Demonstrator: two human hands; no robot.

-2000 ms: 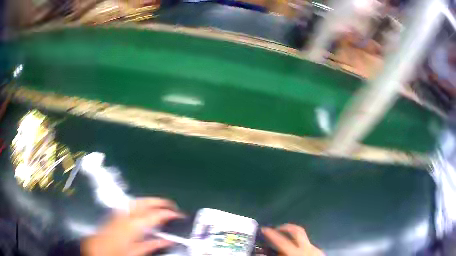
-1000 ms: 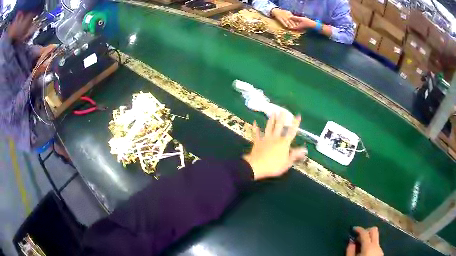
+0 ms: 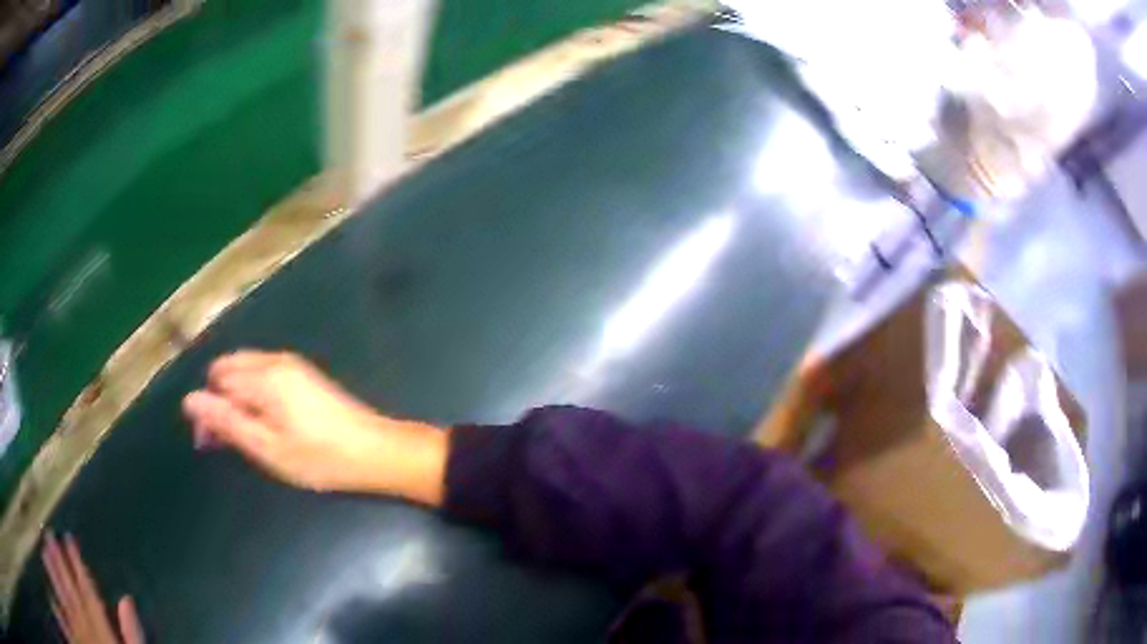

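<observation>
My right hand (image 3: 283,421), in a dark purple sleeve, is over the dark green bench (image 3: 503,302) at centre left. Its fingers are curled, and blur hides whether a thin tool is in them. My left hand (image 3: 88,601) is at the lower left corner, partly cut off by the picture's edge, with its fingers extended and no object visible in it. A whitish, blurred thing (image 3: 8,396) is cut off at the left edge on the green conveyor belt (image 3: 164,176). No housing can be made out.
A worn cream rail (image 3: 189,302) separates bench and belt, with a pale upright post (image 3: 371,94) at it. An open cardboard box (image 3: 906,466) with a plastic liner stands right of the bench. White plastic material (image 3: 855,76) lies at the upper right.
The view has swung right. The housing on the belt, the brass heap and the other people have left the picture. My left hand is no longer over the housing's cord.
</observation>
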